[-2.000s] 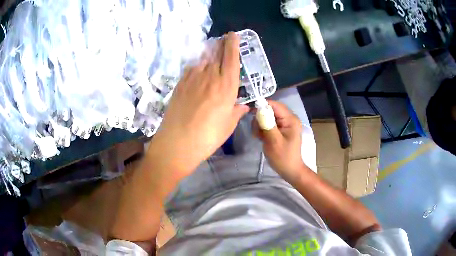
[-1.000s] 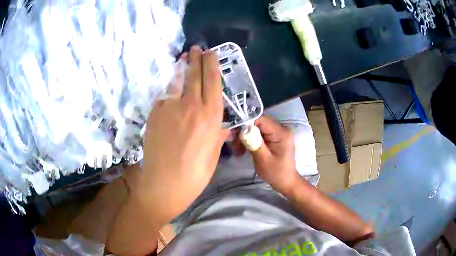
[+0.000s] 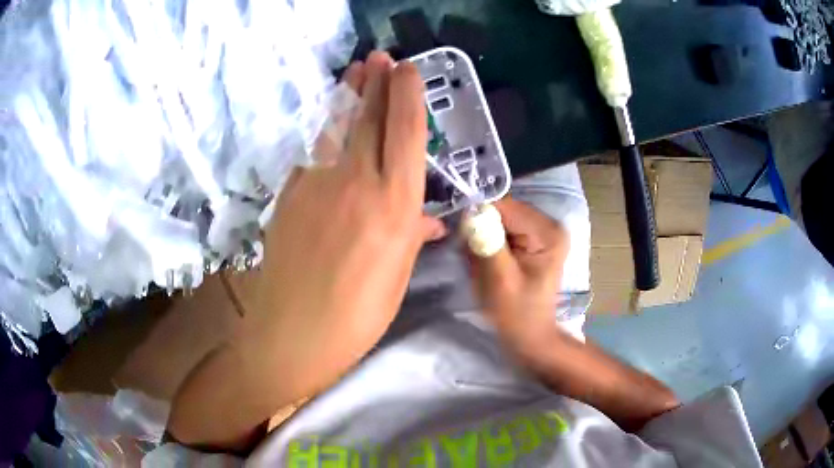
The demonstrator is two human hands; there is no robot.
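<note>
The white socket housing [image 3: 475,119] lies open side up at the bench edge, with part of a green circuit board [image 3: 435,137] and pale lead wires [image 3: 450,174] inside. My left hand [image 3: 352,201] lies flat over its left part and holds it, hiding that side. My right hand [image 3: 526,265] is at the housing's lower edge, closed around a short cream-yellow stub [image 3: 483,230], perhaps a wrapped tool handle or the cord end. The stub's top meets the housing edge where the wires converge. My right fingertips are partly hidden.
A large heap of bagged cords [image 3: 165,119] covers the bench [image 3: 549,101] at left. A mallet [image 3: 637,196] lies at right, its black grip past the edge. Small white clips [image 3: 809,32] are at the top right. Cardboard [image 3: 672,196] and a blue-grey floor show below.
The view shifts between frames. The housing stays between my hands at the bench edge. More of the circuit board shows than two seconds ago, and my left hand covers the housing's left side throughout.
</note>
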